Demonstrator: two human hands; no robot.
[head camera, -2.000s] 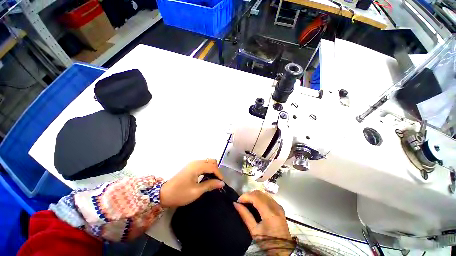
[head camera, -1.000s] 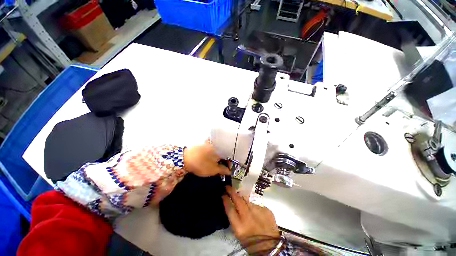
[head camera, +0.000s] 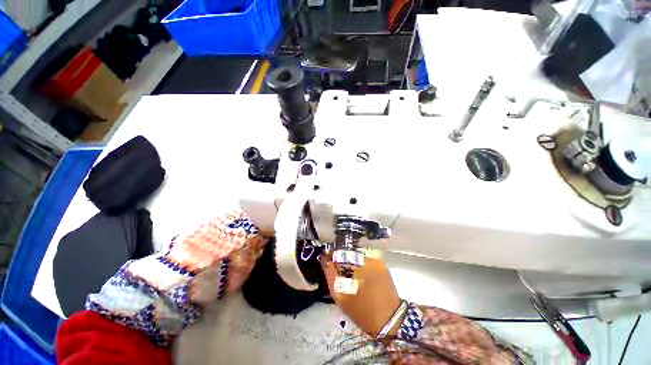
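A black pouch piece (head camera: 275, 285) lies under the white head of the sewing machine (head camera: 428, 214), partly hidden by the curved white guard (head camera: 288, 246). My right hand (head camera: 367, 289) is at the piece's right edge, gripping it beside the needle area; its fingertips are partly hidden behind the shiny tension assembly (head camera: 348, 249). My left sleeve reaches to the piece's left side, but my left hand is almost wholly hidden behind the machine head, so its grip cannot be seen. The needle and presser foot cannot be made out.
A stack of flat black panels (head camera: 96, 260) lies at left, with a puffier black piece (head camera: 125, 175) beyond. A blue bin (head camera: 36, 228) stands left of the white table (head camera: 193, 135). Red-and-black snips (head camera: 560, 328) lie at lower right. Another blue bin (head camera: 225, 28) stands behind.
The view has shifted right, so the machine head sits further left. Both hands and the black piece have moved in under the head from the table's near edge. My left hand has become hidden.
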